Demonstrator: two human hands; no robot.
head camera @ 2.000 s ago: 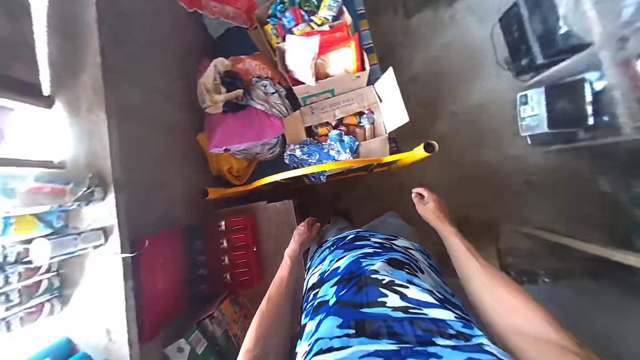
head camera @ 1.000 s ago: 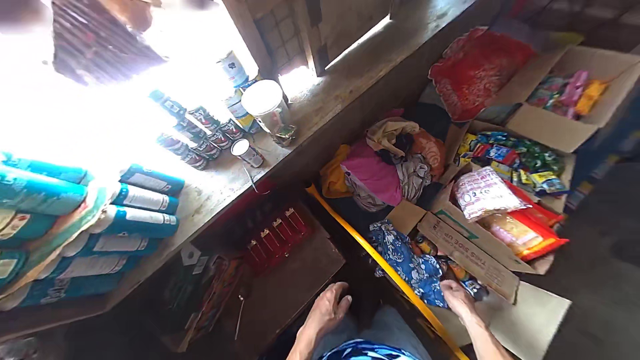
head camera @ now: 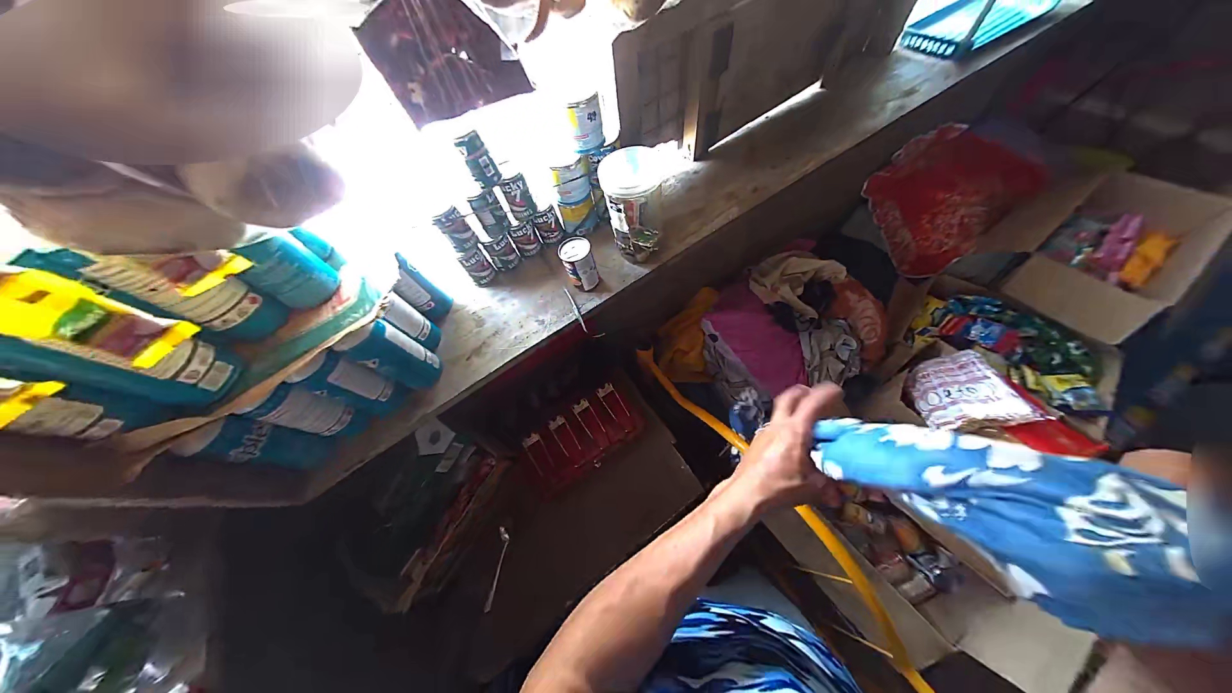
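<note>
My left hand [head camera: 784, 452] grips one end of a blue floral cloth [head camera: 1020, 510], which stretches out to the right above the cardboard boxes. At the right edge my right hand [head camera: 1160, 467] is at the cloth's other end, mostly covered by it and blurred. Beneath the left forearm and the cloth runs a curved yellow bar [head camera: 847, 563]. Under the cloth, an open cardboard box [head camera: 962, 553] holds small packets. Beside my left hand lies a heap of clothes [head camera: 756, 337] in purple, orange and beige.
Small cans [head camera: 577, 262], a white-lidded tub [head camera: 630, 197] and teal containers [head camera: 385, 351] stand on the concrete ledge [head camera: 500, 332]. A red tray [head camera: 582, 433] is on a brown surface below. Boxes of packets [head camera: 1088, 298] and a red plastic bag [head camera: 943, 202] are at the right.
The blue floral cloth, bunched in the small box a second ago, is now lifted and stretched out. My left hand has moved from beside the yellow bar onto the cloth.
</note>
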